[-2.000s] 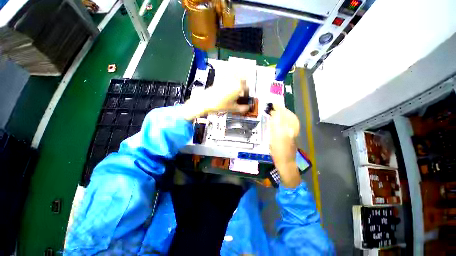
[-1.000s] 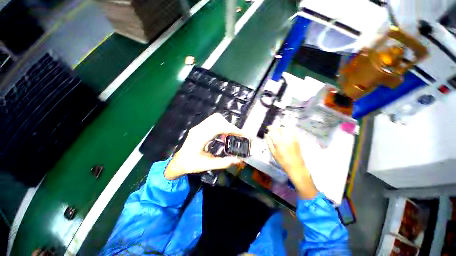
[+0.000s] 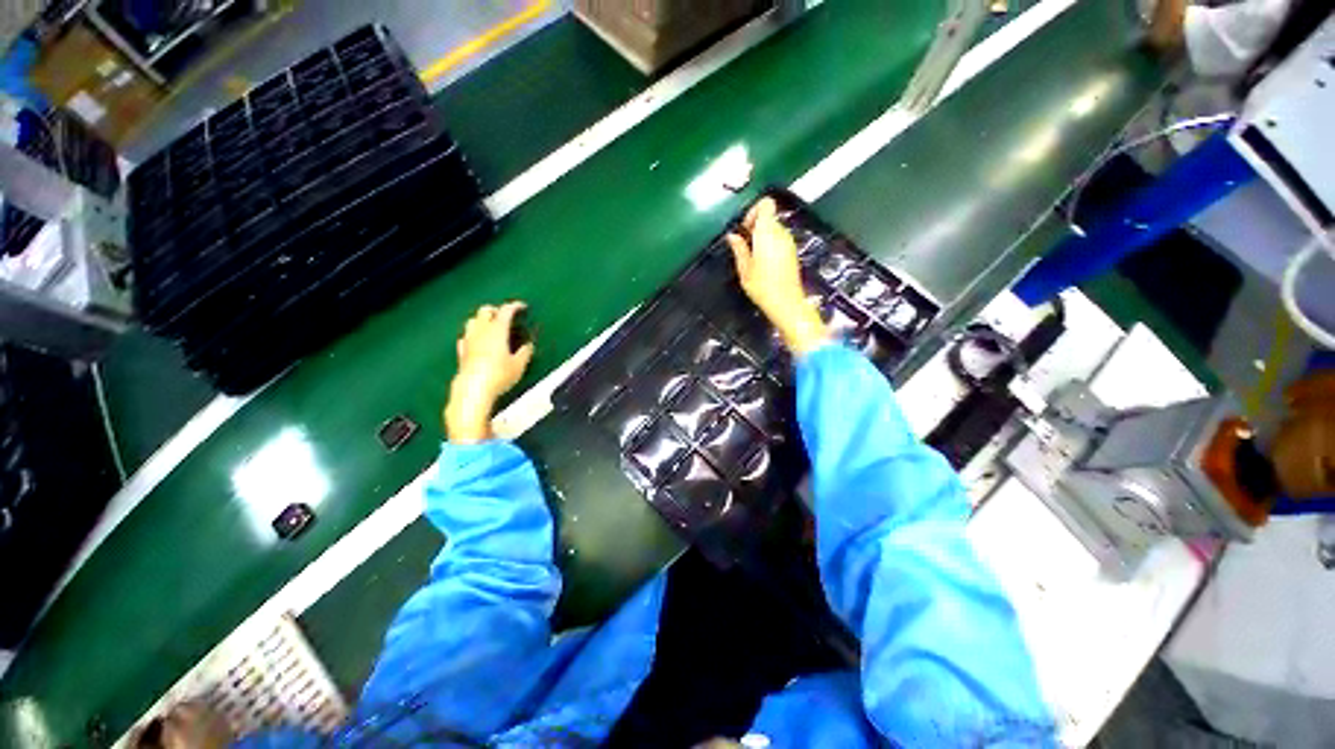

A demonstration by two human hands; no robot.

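Observation:
My left hand (image 3: 486, 362) is over the conveyor belt (image 3: 586, 285), with its fingers at a small dark module (image 3: 518, 331). The module is partly covered by the fingers. My right hand (image 3: 772, 266) is at the far end of the black blister tray (image 3: 688, 381), fingertips over its pockets near the rim. What lies under those fingertips is hidden. Two small black modules, one nearer (image 3: 293, 520) and one farther along (image 3: 397, 432), lie on the green belt to the left.
Thick stacked black trays (image 3: 308, 205) stand across the belt. The machine's white base (image 3: 1010, 585) is at the right with a grey nest (image 3: 1120, 476), an orange-brown block (image 3: 1239, 471) and a blue column (image 3: 1127, 220). A white perforated tray (image 3: 256, 680) is at lower left.
The view has swung left toward the belt. My hands have moved apart: the left from the held module to the belt, the right from the machine base to the blister tray.

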